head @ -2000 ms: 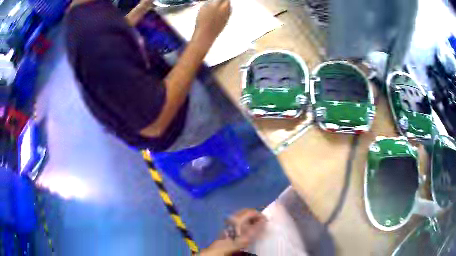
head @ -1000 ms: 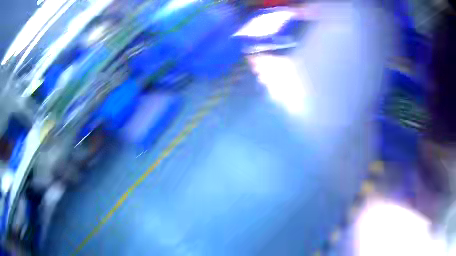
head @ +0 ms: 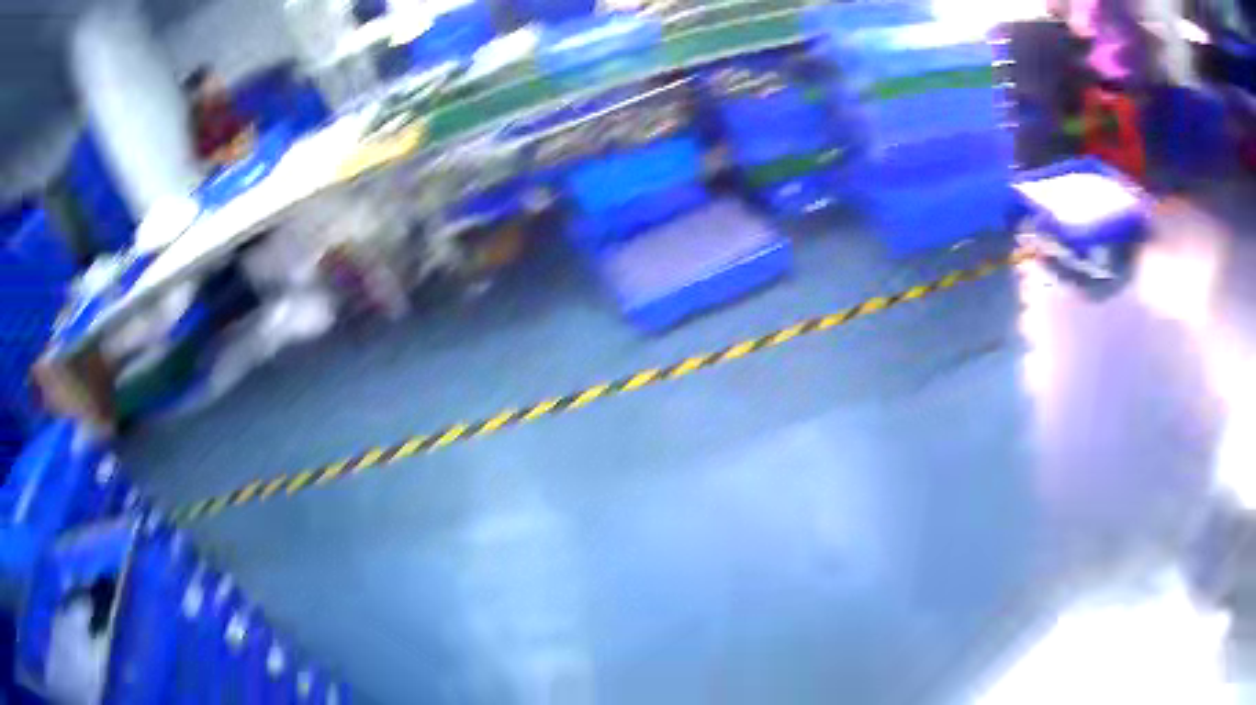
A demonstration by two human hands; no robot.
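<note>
Neither of my hands is in the picture. Nearest in front of me is a blue-grey floor (head: 661, 523), crossed by a yellow and black striped line (head: 592, 395). Beyond the line a blue bin (head: 703, 262) with a greyish top stands on the floor by a long bench (head: 289, 200). No green shells can be made out. The view is blurred.
Stacked blue bins (head: 937, 152) stand right of centre. A blue cart or bin with a white top (head: 1088, 200) is at the upper right. Blue containers (head: 193, 606) line the lower left. A person (head: 214, 121) is beyond the bench at the upper left.
The view has swung away from the bench with green shells and the neighbouring worker, across the floor, to another bench and bins. My hands are not in this view.
</note>
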